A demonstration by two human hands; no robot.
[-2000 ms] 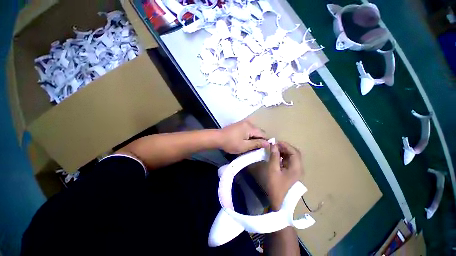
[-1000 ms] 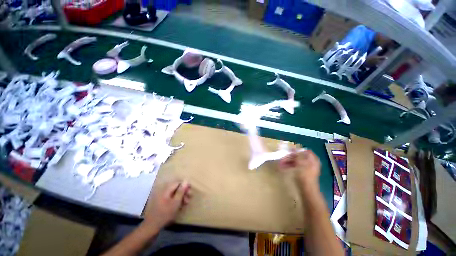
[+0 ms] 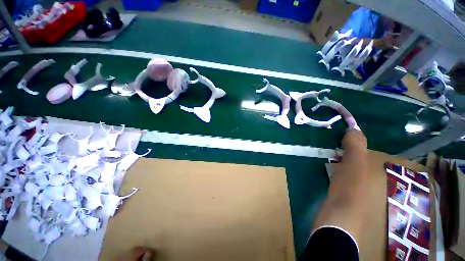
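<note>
My right hand [image 3: 354, 138] reaches over the green belt, its fingers at the lower end of a curved white headband [image 3: 342, 110] and apparently gripping it; the fingertips are hard to make out. A cat-ear headband [image 3: 302, 115] lies just left of it, close or touching, and another headband [image 3: 284, 104] lies further left. My left hand [image 3: 140, 254] shows only as a small part at the bottom edge, over the cardboard work pad [image 3: 204, 204]; the rest is cut off.
Tangled white yokes [image 3: 66, 183] lie on a white sheet [image 3: 23, 232] at left. More headbands and round ear cups [image 3: 59, 93] lie along the belt. Printed sheets [image 3: 408, 214] lie at right. Across the belt are a red bin [image 3: 56, 25] and a person's blue sleeve [image 3: 363, 23].
The view has shifted right. The headband my right hand held over the pad has been let go onto the belt; the hand has moved to another headband. My left hand is lower, mostly out of view.
</note>
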